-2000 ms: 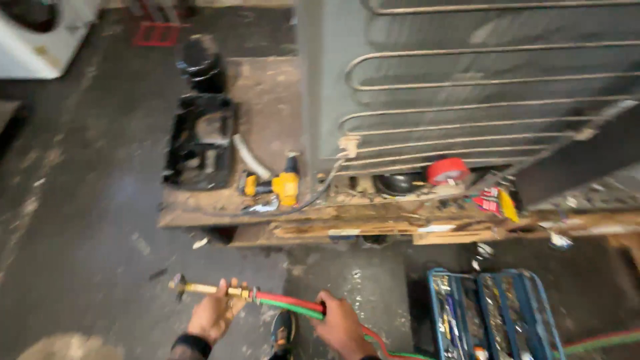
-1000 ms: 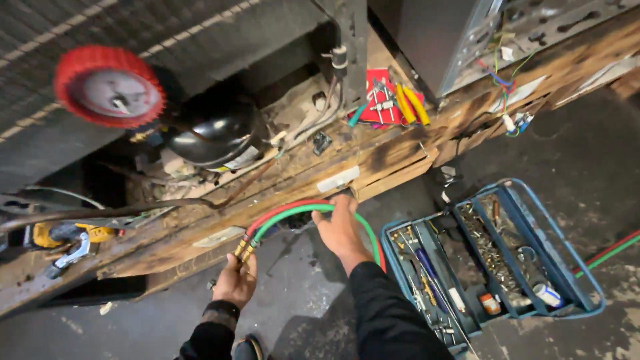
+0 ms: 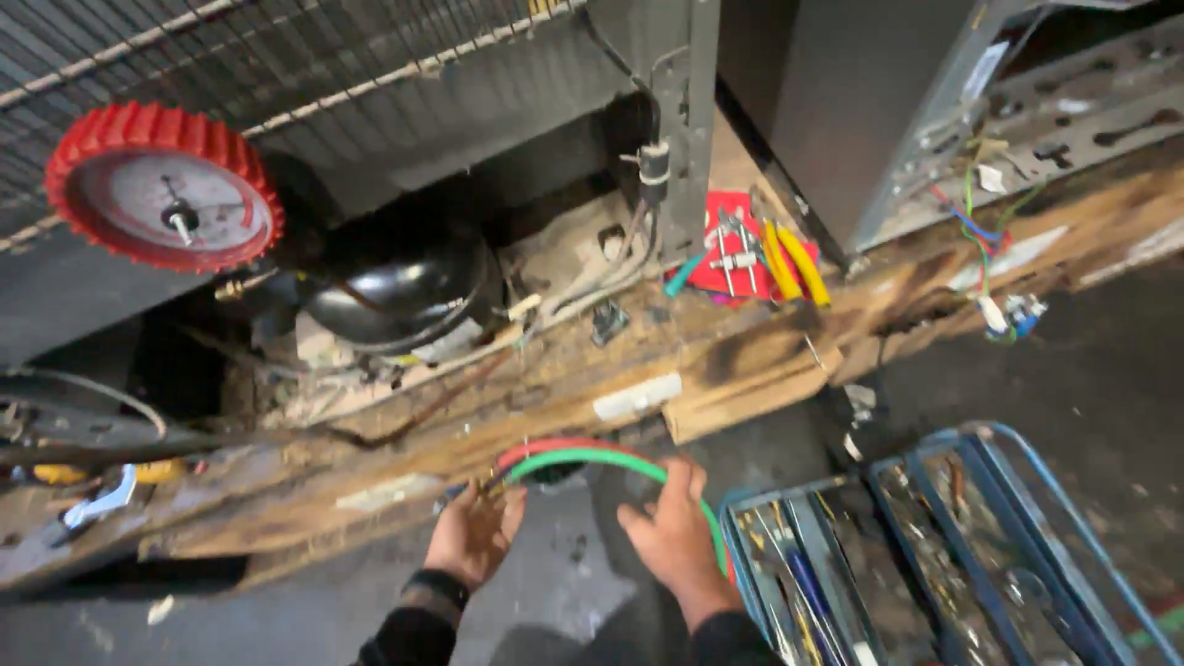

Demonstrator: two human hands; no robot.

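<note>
My left hand (image 3: 476,532) grips the torch end of a joined pair of hoses, one red and one green; its fingers cover most of the brass fittings. From there the green hose (image 3: 592,455) arches to my right hand (image 3: 673,527), whose fingers close around the pair. Both hands are just in front of the wooden bench edge (image 3: 546,407). Beyond them a black refrigerator compressor (image 3: 402,287) sits in the base of the fridge. A pressure gauge with a red rubber rim (image 3: 166,190) stands at its upper left.
Yellow-handled pliers (image 3: 795,264) lie on a red packet (image 3: 735,250) on the bench. An open blue metal toolbox (image 3: 805,490) with tools stands at lower right. Loose coloured wires (image 3: 985,240) hang over the bench edge. A yellow power tool (image 3: 162,472) lies at far left.
The view has swung right and closer to the compressor. My hands, with the hoses, have moved from beside the power tool's end of the bench to in front of the compressor.
</note>
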